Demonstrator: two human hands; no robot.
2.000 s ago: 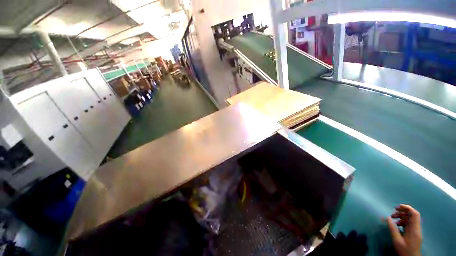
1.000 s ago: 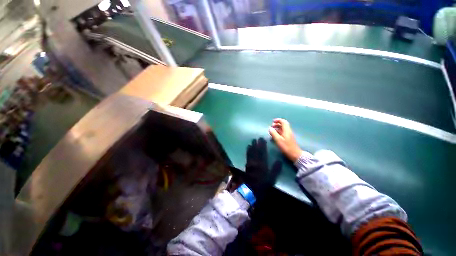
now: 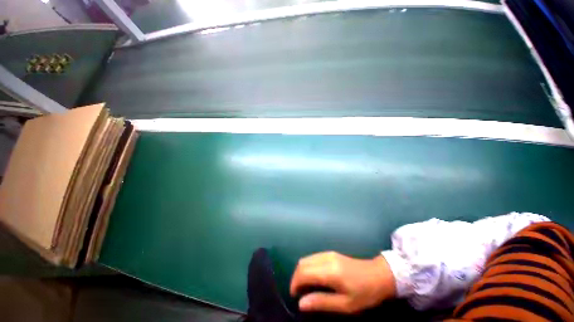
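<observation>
My right hand (image 3: 340, 283) is bare, at the bottom centre over the front edge of the green bench top (image 3: 264, 182). Its fingers are curled downward, and no object shows in them; the inside of the fingers is hidden. My left hand (image 3: 265, 289) wears a black glove and is cut off by the bottom edge. Only a dark upright part of it shows, just left of my right hand. A whitish printed oversleeve covers my right forearm, with an orange-black striped sleeve above it.
A stack of tan cardboard sheets (image 3: 47, 176) stands at the left end of the bench. A dark green conveyor belt (image 3: 340, 69) runs behind a pale metal strip (image 3: 340, 126). A board with yellowish parts (image 3: 48, 63) lies on the sloped belt at the upper left.
The view has turned right and down onto the bench; the metal enclosure has left the picture. My right hand now curls near the bottom edge. My left glove, spread open before, is mostly cut off.
</observation>
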